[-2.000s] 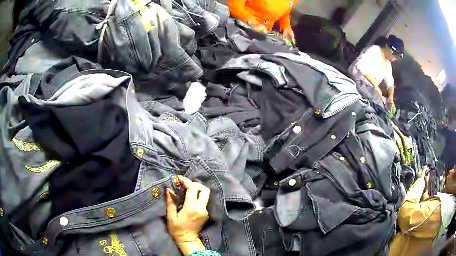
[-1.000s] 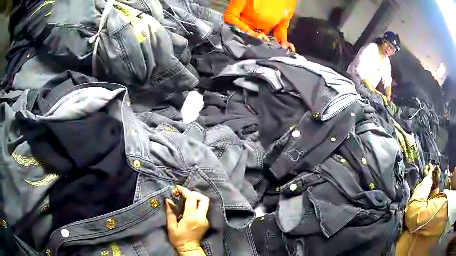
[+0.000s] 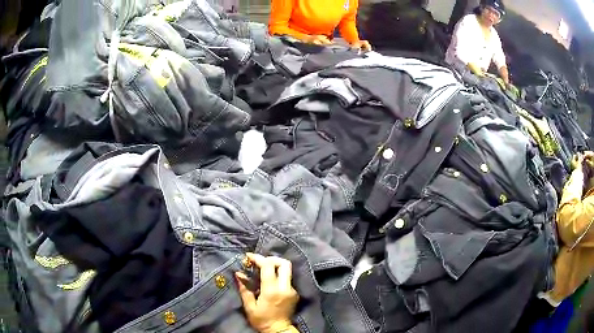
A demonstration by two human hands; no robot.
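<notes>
A charcoal denim jacket (image 3: 228, 214) lies spread in front of me, its black inner panel (image 3: 133, 240) showing at the left. My right hand (image 3: 270, 296) is at the bottom centre, its thumb and index finger pinching the upper end of the jacket's button placket (image 3: 195, 302) at a gold button. Two more gold buttons show on the placket down to the left. The fingertips partly cover the pinched button. My left hand is not in view.
A tied grey garment bundle (image 3: 156, 91) stands at the upper left. A white scrap (image 3: 251, 151) lies mid-pile. More dark jackets (image 3: 449, 195) heap up at the right. People stand at the back, one in orange (image 3: 314, 19), and a tan-sleeved arm (image 3: 576, 208) is at the right edge.
The view has shifted, so my right hand and the placket sit lower and further right. The pinch on the placket looks the same. The tan-sleeved arm appears higher.
</notes>
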